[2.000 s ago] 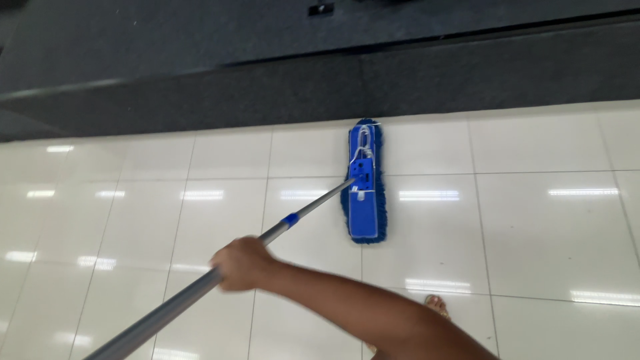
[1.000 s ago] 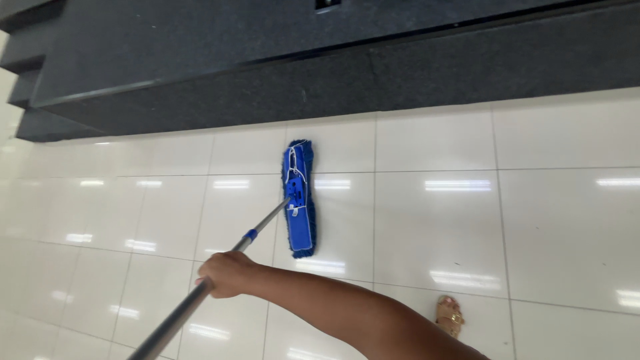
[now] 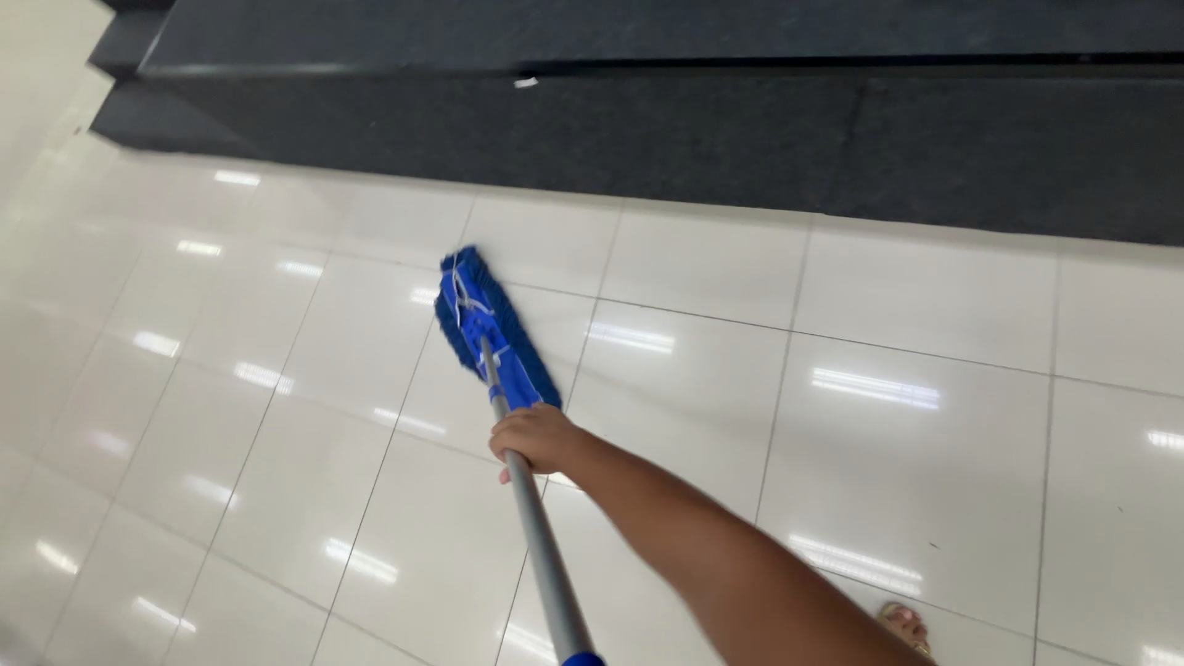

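My right hand (image 3: 536, 438) is closed around the grey metal handle (image 3: 546, 546) of a dust mop, with the forearm reaching in from the lower right. Just beyond the hand, the mop's blue head (image 3: 490, 328) with dark blue fringe and white ties lies on the glossy tiled floor (image 3: 684, 398). It points slightly left of straight ahead, a short way from the foot of a dark step. A blue collar shows on the handle at the bottom edge. My left hand is outside the view.
Dark carpeted steps (image 3: 647, 139) run across the top, ending in stacked corners at the upper left. A small white scrap (image 3: 525, 83) lies on the step. A sandalled foot (image 3: 906, 624) stands at the lower right. Ceiling lights reflect in the tiles.
The mop has turned, so its handle now runs toward the bottom of the view rather than the lower left. It stands farther from the step. My right hand still grips the handle.
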